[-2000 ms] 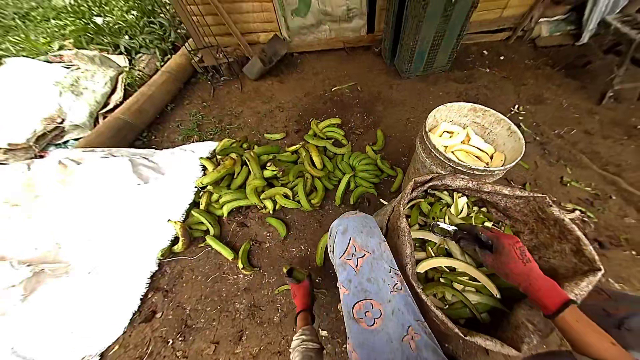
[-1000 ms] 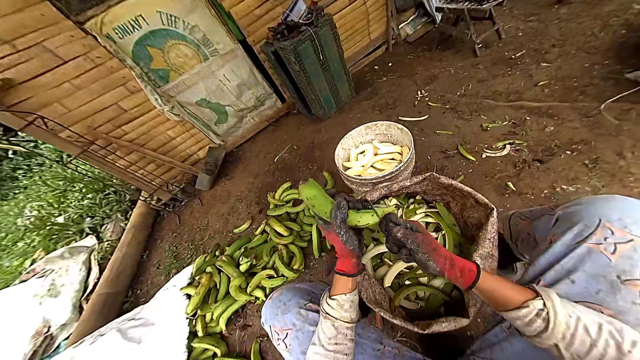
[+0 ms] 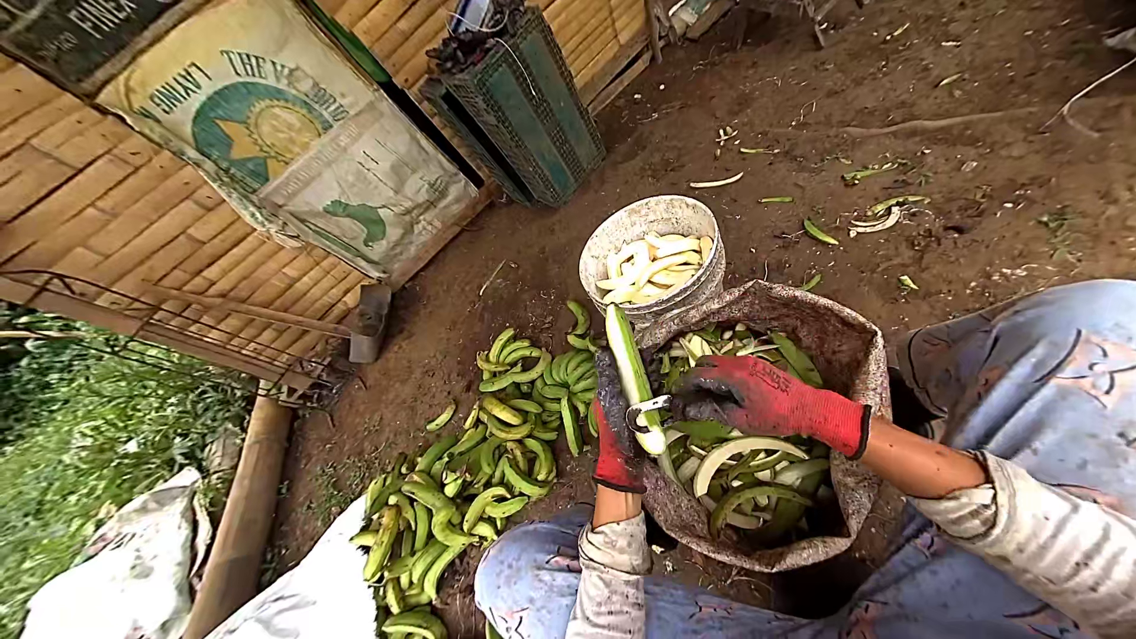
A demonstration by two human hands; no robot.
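My left hand (image 3: 614,426), in a red and black glove, holds a partly peeled green banana (image 3: 628,368) upright. My right hand (image 3: 750,397), gloved alike, grips a peeler (image 3: 650,407) whose metal head lies across the lower part of the banana. Beneath both hands a sack with rolled edges (image 3: 865,355) holds green and pale peels (image 3: 754,470). A round whitish bucket (image 3: 593,257) with peeled bananas (image 3: 661,266) stands just beyond the sack. Unpeeled green bananas (image 3: 444,506) are heaped on the soil left of my left hand.
White sheeting (image 3: 328,577) lies at the lower left beside a thick bamboo pole (image 3: 240,515). Green plastic crates (image 3: 532,115) stand against the bamboo wall (image 3: 169,213). Scattered peels (image 3: 874,217) lie on the dirt at the upper right. My knees flank the sack.
Two seconds ago my left hand was low near the ground by the heap; it now holds a banana over the sack. Since one second ago, pale flesh has become exposed along it. The view has swung.
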